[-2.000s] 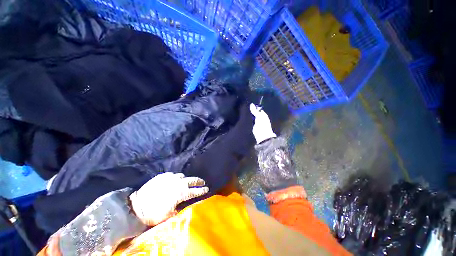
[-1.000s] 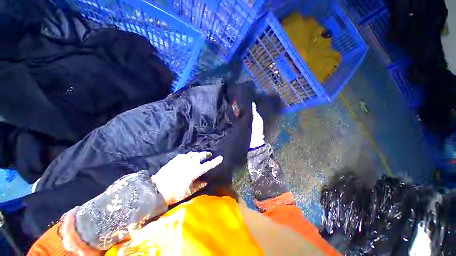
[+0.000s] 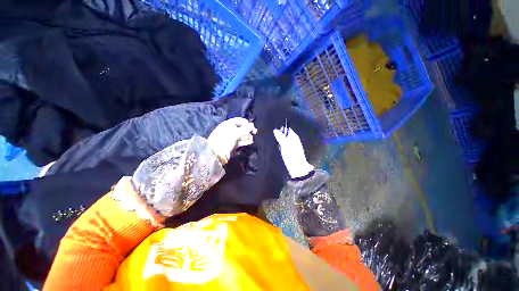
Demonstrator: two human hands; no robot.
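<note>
A dark jacket (image 3: 244, 182) lies across my lap, with its shinier, crinkled lining (image 3: 142, 136) turned up on the left. My left hand (image 3: 230, 138), in a white glove, has its fingertips pinched on the jacket cloth near the edge of the lining. My right hand (image 3: 291, 149), in a white glove, is over the right part of the jacket, fingers pointing away from me. A tiny thin dark tool, possibly snips (image 3: 286, 128), shows at its fingertips; most of it is hidden.
Dark garments (image 3: 108, 62) are heaped at the upper left beside a blue crate (image 3: 242, 37). Another blue crate (image 3: 373, 122) ahead right holds yellow material (image 3: 370, 74). Glossy black plastic (image 3: 432, 256) lies on the floor at lower right. More crates stand at far right.
My left hand has moved up and forward from the near part of the jacket and now pinches cloth. My right hand has come out from the jacket's right edge, with the thin tool showing again.
</note>
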